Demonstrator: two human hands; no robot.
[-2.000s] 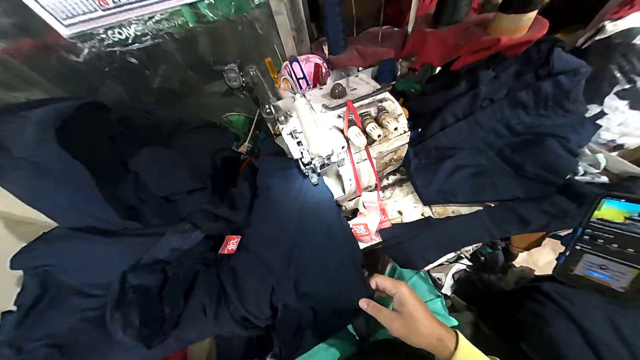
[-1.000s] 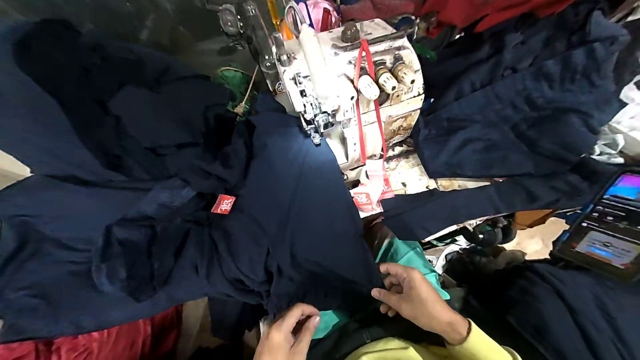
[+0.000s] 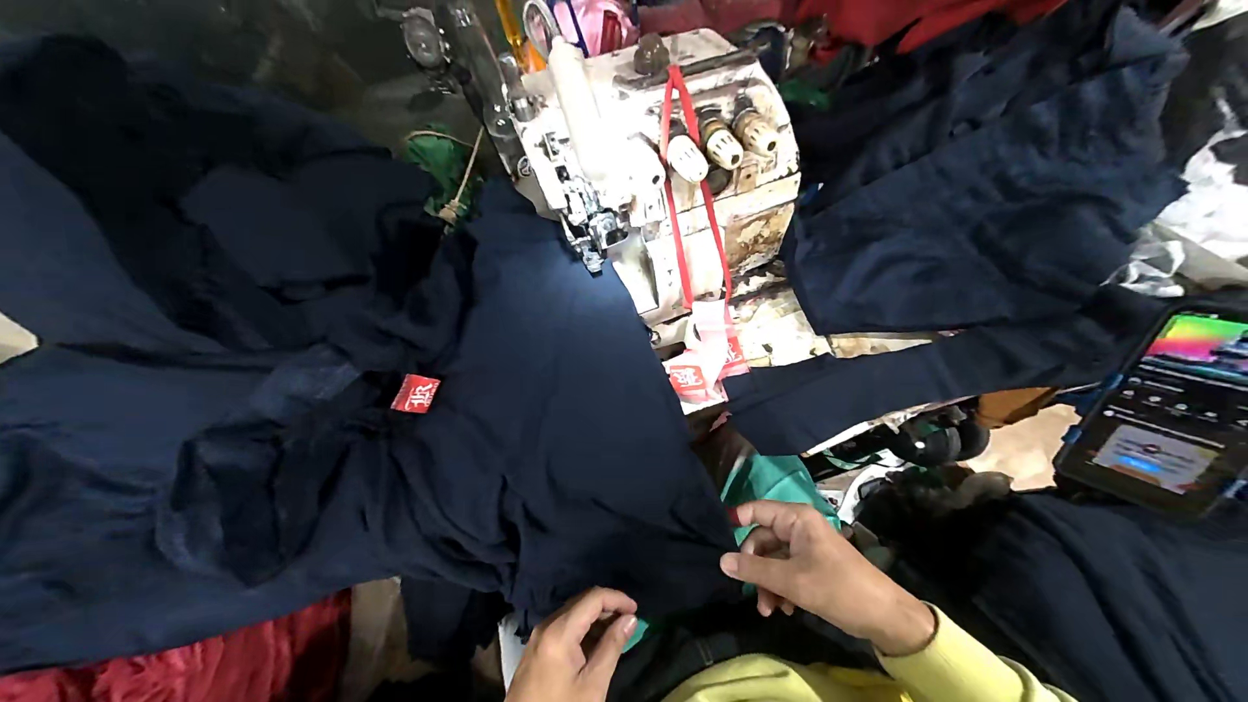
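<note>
A dark navy garment with a red label lies under the presser foot area of a white overlock sewing machine. At the cloth's near right corner, my right hand pinches the edge between thumb and fingers. My left hand is at the near edge, thumb and fingers bent toward each other; whether cloth is between them cannot be told. A red ribbon loop hangs down the machine's front, above red and white labels.
More navy fabric lies right of the machine, with a navy strip below it. A lit phone stands at the right. Green cloth sits beyond my right hand, and red fabric is at lower left.
My left hand, not in view two seconds ago, has come in at the near edge of the cloth. My right hand stays by the corner. The view has moved closer to the machine.
</note>
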